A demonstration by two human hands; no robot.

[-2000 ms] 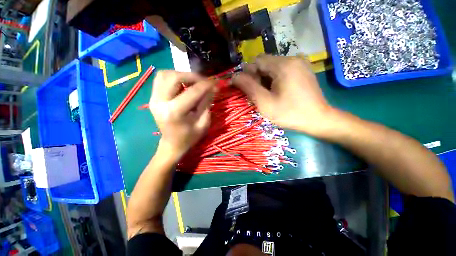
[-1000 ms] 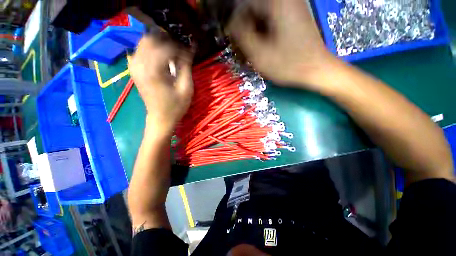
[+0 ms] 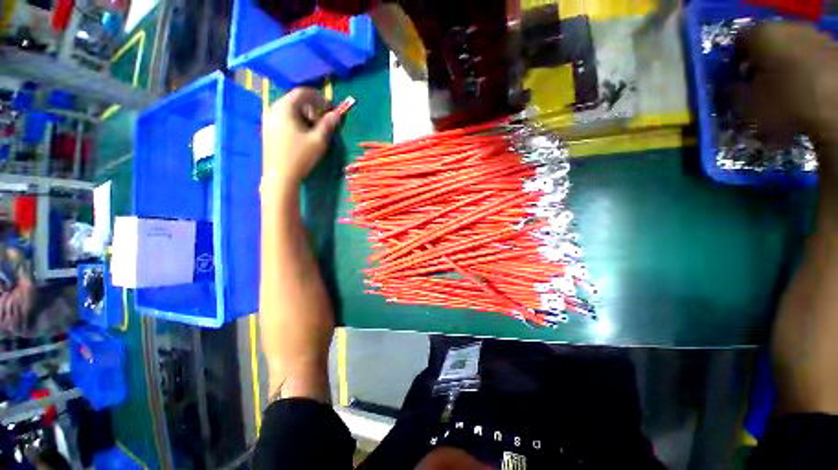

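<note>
A pile of terminated leads (image 3: 450, 220) lies on the green mat, with silver ring terminals at their right ends. My left hand (image 3: 296, 133) is left of the pile, its fingers closed on red wire (image 3: 345, 106), whose end sticks out beyond the fingertips. My right hand (image 3: 781, 78) is blurred, over the blue terminal tray (image 3: 712, 151) of silver pieces; its fingers are not clear, and I cannot tell whether it holds anything.
The dark crimping machine (image 3: 469, 64) stands behind the pile on a pale base with yellow edges (image 3: 634, 139). A small blue bin (image 3: 308, 57) with red wires is at the back left. A large blue supply bin (image 3: 241, 202) with a white box (image 3: 154, 252) is at the left.
My right hand has moved from the machine area to the terminal tray. My left hand has moved away from the pile to the left with red wire. The camera view has shifted.
</note>
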